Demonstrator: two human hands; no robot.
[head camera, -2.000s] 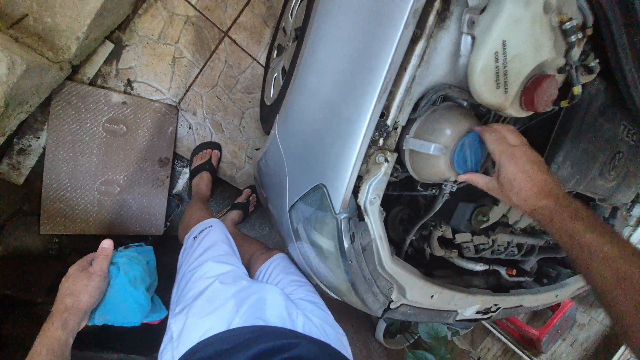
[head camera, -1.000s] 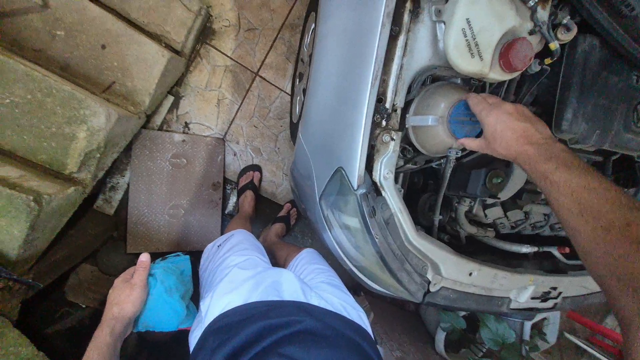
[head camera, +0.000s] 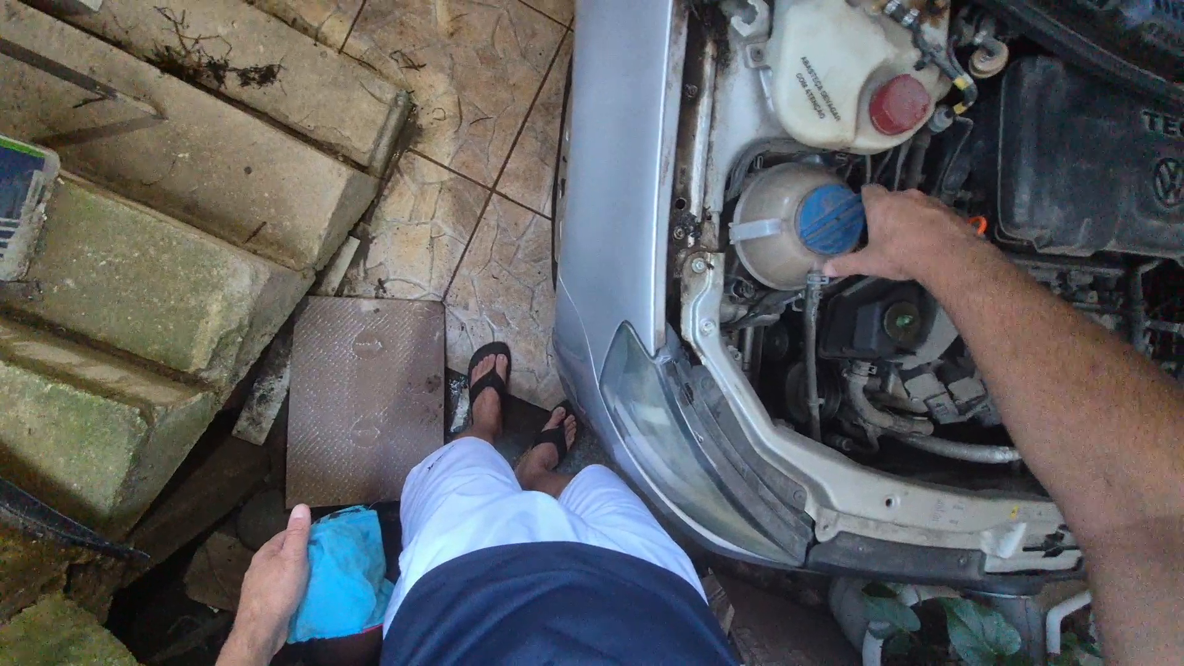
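My right hand (head camera: 902, 233) has its thumb and fingers on the rim of a blue screw cap (head camera: 830, 219). That cap sits on the round, translucent coolant expansion tank (head camera: 772, 231) in the car's engine bay. Low on the left, a bright blue cloth (head camera: 340, 575) is bunched in my left hand (head camera: 277, 578), whose thumb points up. A whitish plastic reservoir (head camera: 819, 69) with a red cap (head camera: 899, 104) stands above the tank. A hose (head camera: 813, 356) runs down from beside the tank. My right palm is hidden from view.
The silver fender (head camera: 615, 166) and headlight (head camera: 694, 444) border the engine bay, with a black Volkswagen engine cover (head camera: 1091, 157) at right. A textured metal plate (head camera: 365, 398) lies left of my sandalled feet. Mossy concrete steps (head camera: 166, 268) rise at left; leafy plants (head camera: 980, 634) are below the bumper.
The view has shifted left, showing more of the steps. My right hand stays at the blue cap, and my left hand still has the blue cloth.
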